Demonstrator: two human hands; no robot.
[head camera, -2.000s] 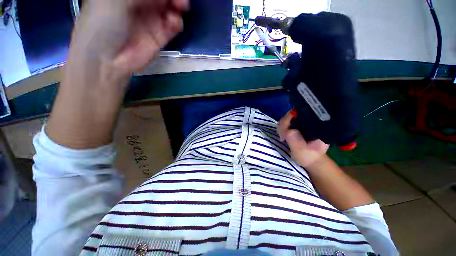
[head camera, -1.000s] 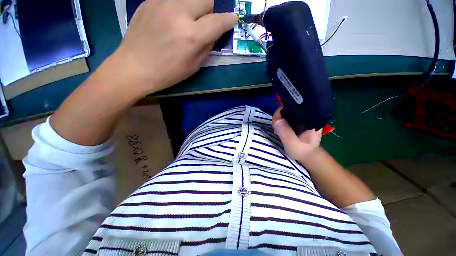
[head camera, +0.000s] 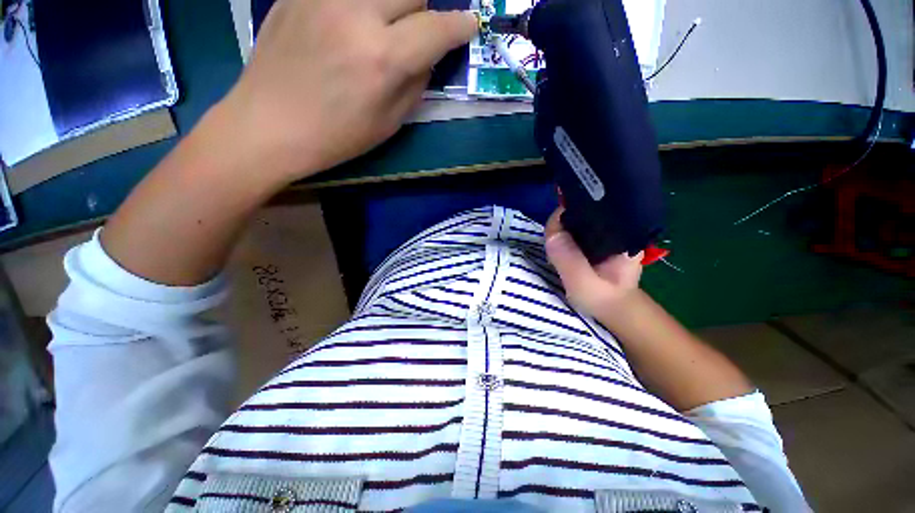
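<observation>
My right hand (head camera: 597, 278) is closed around the handle of the black soldering gun (head camera: 602, 110), which has a pale label and a red part at its rear. The gun's tip points left at the small secondary board (head camera: 486, 22) in the tablet-like unit. My left hand (head camera: 336, 85) lies over the unit's dark panel (head camera: 452, 78), its index fingertip at that board beside the tip. Whether it pinches a wire is hidden. The green main board (head camera: 499, 82) is at the unit's near edge, partly behind the gun.
A waiting unit (head camera: 105, 65) lies on cardboard (head camera: 95, 148) at the left. The beige mat (head camera: 757, 55) extends right, with a loose dark wire (head camera: 677, 52) and a thick black cord (head camera: 881, 70). The green bench edge (head camera: 482, 143) runs nearest me. A cardboard box (head camera: 286, 271) is below.
My left hand has moved right and its fingertip has come to the small board. The gun has moved left and a little up, its tip now beside that fingertip.
</observation>
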